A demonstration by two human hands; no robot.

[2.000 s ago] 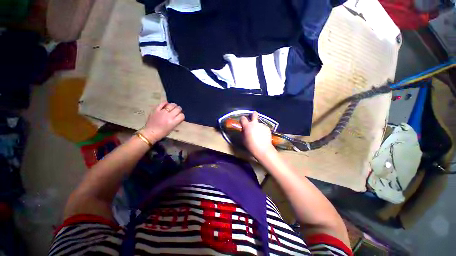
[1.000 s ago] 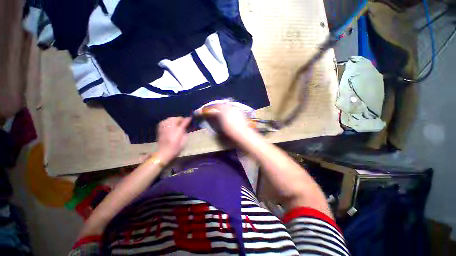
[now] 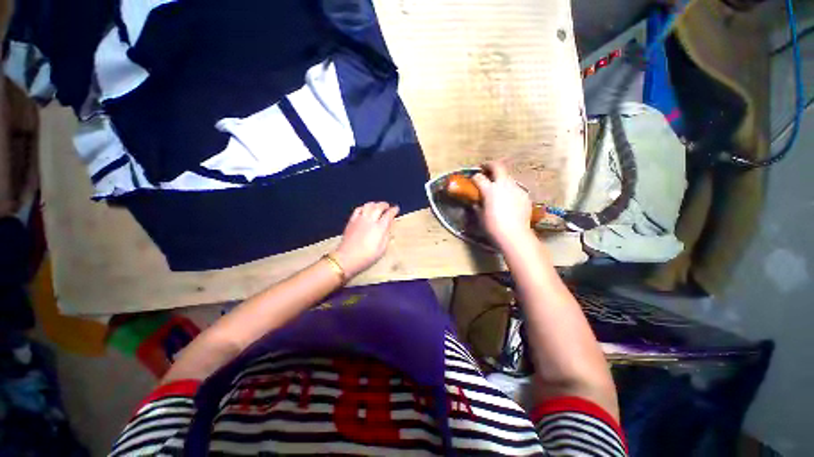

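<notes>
The navy garment (image 3: 294,210) lies spread on the cream-covered table, its straight lower band flat near the front edge. White panels (image 3: 259,147) with dark stripes lie above that band. My left hand (image 3: 368,239) rests with its fingertips on the band's lower right edge; no held cloth can be made out. My right hand (image 3: 504,207) grips the orange-brown handle of the steam iron (image 3: 455,207). The iron sits on the table cover just right of the garment, its tip pointing left at the garment's corner.
The table (image 3: 491,98) has its front edge close to my apron. The black ribbed hose (image 3: 625,170) curves from the iron over an off-white cloth pad (image 3: 656,178) at the right. A blue-and-white box (image 3: 616,76) stands behind it. Coloured items (image 3: 152,339) lie below left.
The iron has moved right, off the garment onto the table cover. My left hand has moved right along the band. The view has shifted, so the garment appears further left.
</notes>
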